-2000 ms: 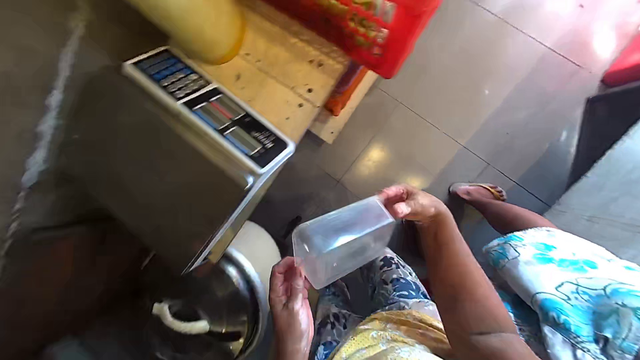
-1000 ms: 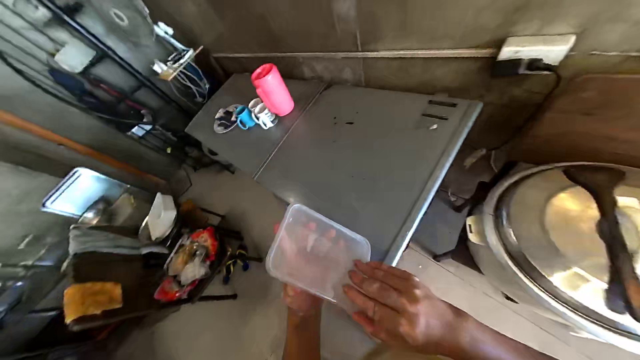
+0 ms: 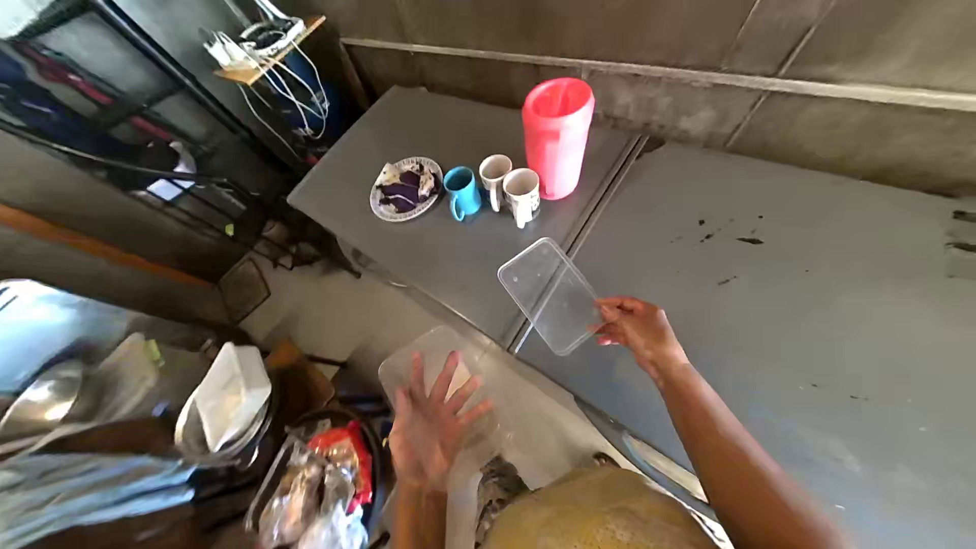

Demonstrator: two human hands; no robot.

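In my right hand (image 3: 639, 333) is a clear rectangular plastic lid (image 3: 550, 296), pinched at its right edge over the seam of the grey table. My left hand (image 3: 432, 427) is spread, fingers apart, against a translucent plastic container (image 3: 427, 352) below the table's front edge; whether its fingers grip the container cannot be told. Farther back on the table (image 3: 709, 305) stand a pink plastic pitcher (image 3: 559, 141), a blue mug (image 3: 462, 192) and two white mugs (image 3: 496, 174). Left of them is a patterned plate (image 3: 395, 217) with purple and white food or cloth.
At the lower left are a white plastic tub (image 3: 232, 393), metal bowls and a tray of plastic-wrapped packages (image 3: 313, 488). A small wooden shelf (image 3: 252, 72) with a power strip and white cords hangs at the upper left. The wall (image 3: 663, 107) runs behind the table.
The lid and container, together between both hands a second ago, are now apart. My right hand holds the lid over the table. The view has swung widely since the earliest frame.
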